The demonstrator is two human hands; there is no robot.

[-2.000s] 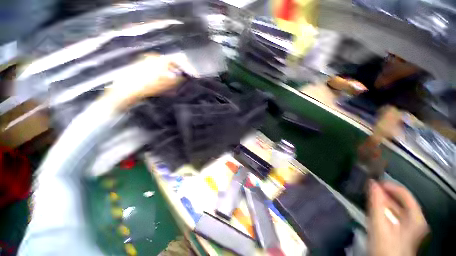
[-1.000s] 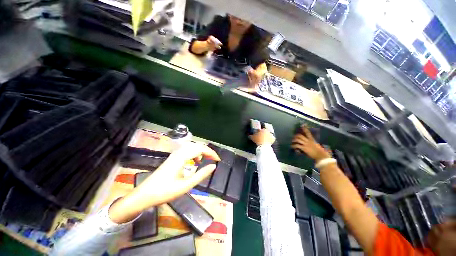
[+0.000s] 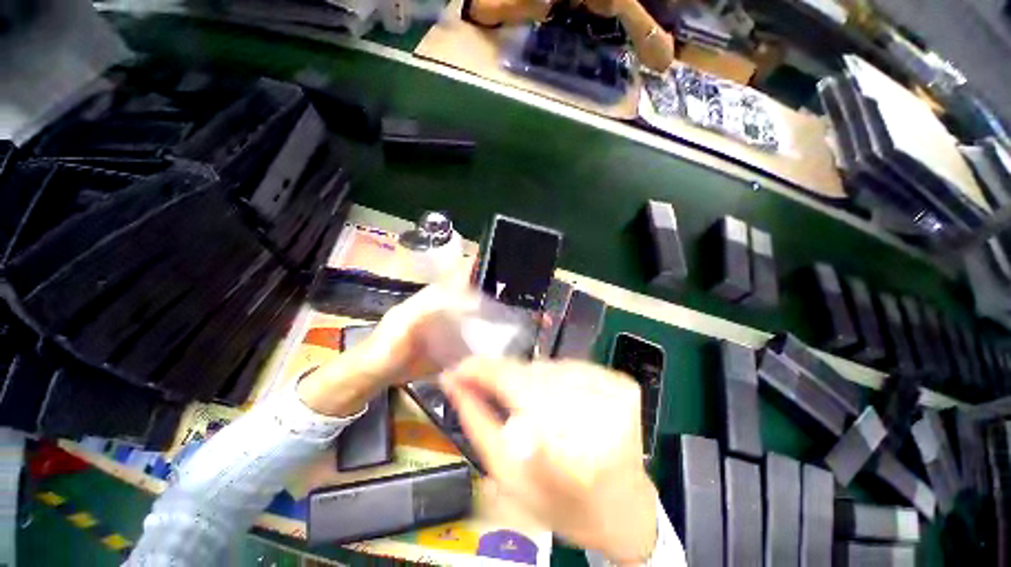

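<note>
The hands are blurred. My left hand (image 3: 416, 332) is closed around the lower part of an upright dark device housing (image 3: 519, 260) with a glossy black face and pale rim. A fingertip shows at its right edge. A whitish, crumpled wiping cloth or film (image 3: 490, 334) is between my hands, over the housing's lower end. My right hand (image 3: 565, 443) is just below and right, fingers bent in; its grip is unclear. Closed units (image 3: 390, 502) lie on the printed sheet (image 3: 333, 266) below and around my hands.
Open housing shells (image 3: 133, 266) are piled at left. A pump bottle (image 3: 436, 238) stands behind my left hand. A smartphone (image 3: 637, 382) lies right of the sheet. More units (image 3: 701, 498) stand at right and on the green belt (image 3: 554, 144). A person's hands work opposite.
My right hand has come back from the belt to my left hand. Units now stand on the belt. The glossy-faced housing now shows upright at my left hand. The orange-sleeved arm is gone.
</note>
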